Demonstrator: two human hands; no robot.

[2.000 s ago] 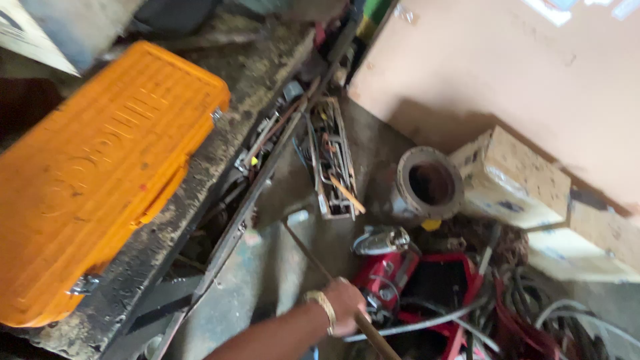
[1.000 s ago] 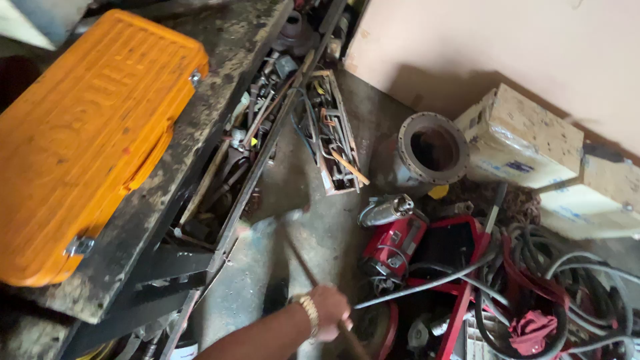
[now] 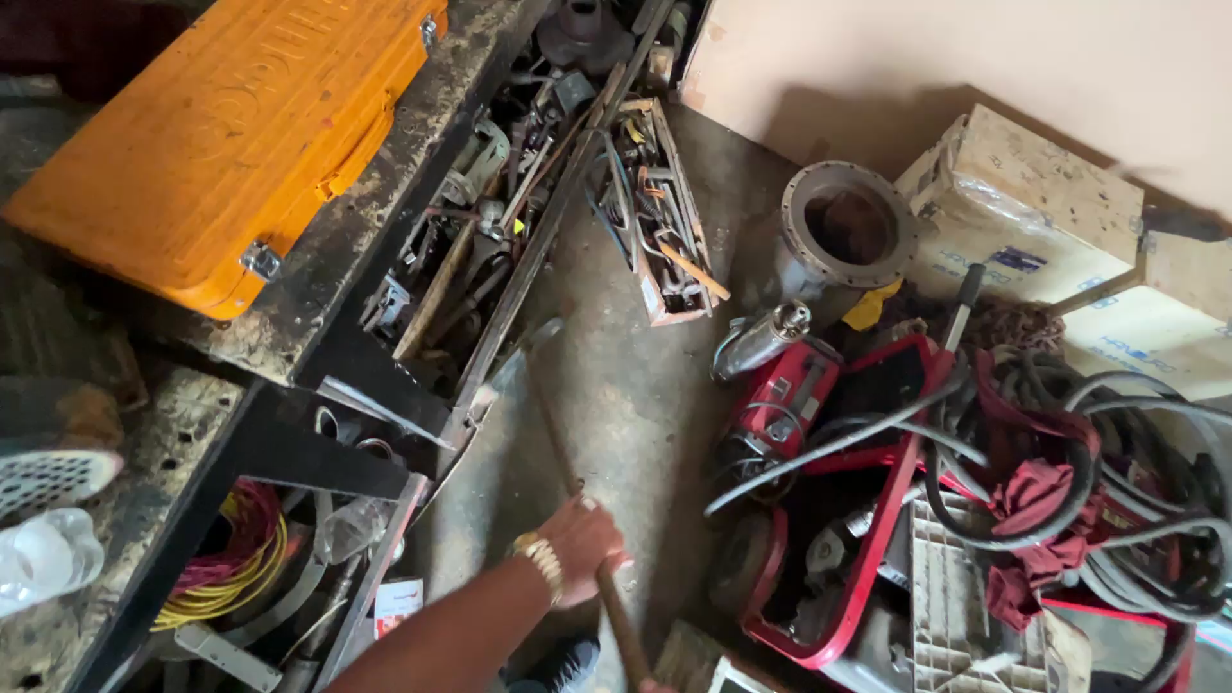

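My left hand (image 3: 582, 549), with a gold-coloured metal bracelet at the wrist, is closed around a long wooden handle (image 3: 624, 616). The handle slants up and left over the concrete floor; its far end, beside the bench's lower metal edge, is blurred, with a pale, unclear shape there. At the bottom edge, just a sliver of my right hand (image 3: 656, 685) shows against the handle's near end; its grip is hidden. Higher up lies a narrow open tray (image 3: 656, 310) of tools with an orange-brown wooden handle sticking out.
An orange hard plastic case (image 3: 221, 135) lies on the worn workbench (image 3: 279, 332) at left, above loose tools and coiled yellow cable (image 3: 236, 577). At right stand a flanged metal pipe (image 3: 804, 274), cardboard boxes (image 3: 1039, 212), a red machine (image 3: 784, 395), a red frame (image 3: 881, 568) and grey hoses (image 3: 1136, 539).
The handle's blurred far end has moved slightly left toward the bench's lower edge since a second ago. My left hand still holds the handle. The view has shifted a little.
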